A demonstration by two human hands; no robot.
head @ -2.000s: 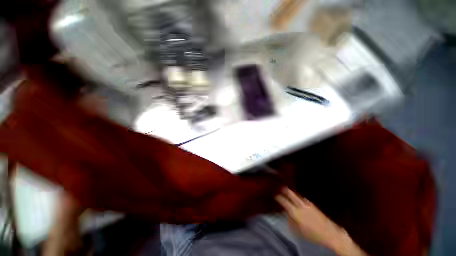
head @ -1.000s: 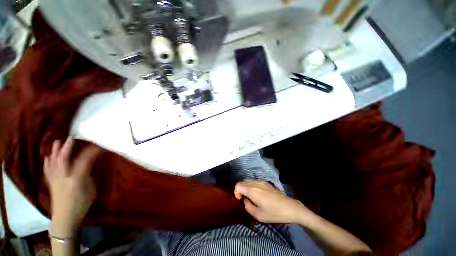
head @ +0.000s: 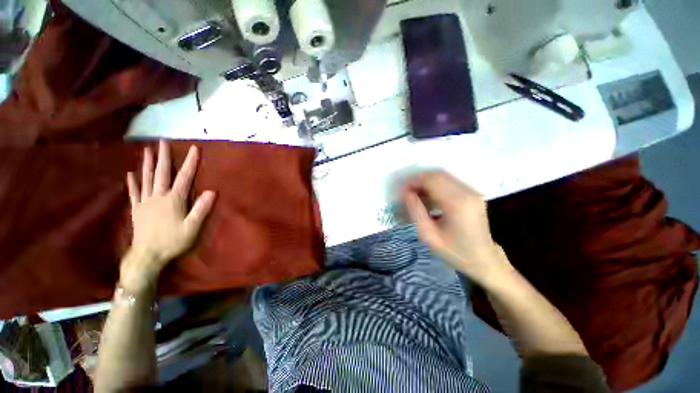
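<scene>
A rust-brown garment piece (head: 253, 215) lies flat across the left of the white machine table, its straight end edge left of the table's middle. My left hand (head: 165, 207) lies palm down on it with fingers spread. My right hand (head: 449, 215) is off the cloth, over the table's front edge right of the cloth's end; its fingers are curled and blurred, and I cannot tell if it holds anything. The presser foot area (head: 288, 107) of the sewing machine is just behind the cloth's far right corner.
A dark phone (head: 440, 77) and black thread snips (head: 546, 97) lie on the table at right. A control panel (head: 637, 98) is at the far right. More rust-brown cloth (head: 599, 261) hangs below the table at right. The machine head (head: 146, 38) fills the top.
The cloth has moved up from the lap onto the table and lies flatter. My left hand has moved right and up onto it. My right hand has moved up and right, off the cloth.
</scene>
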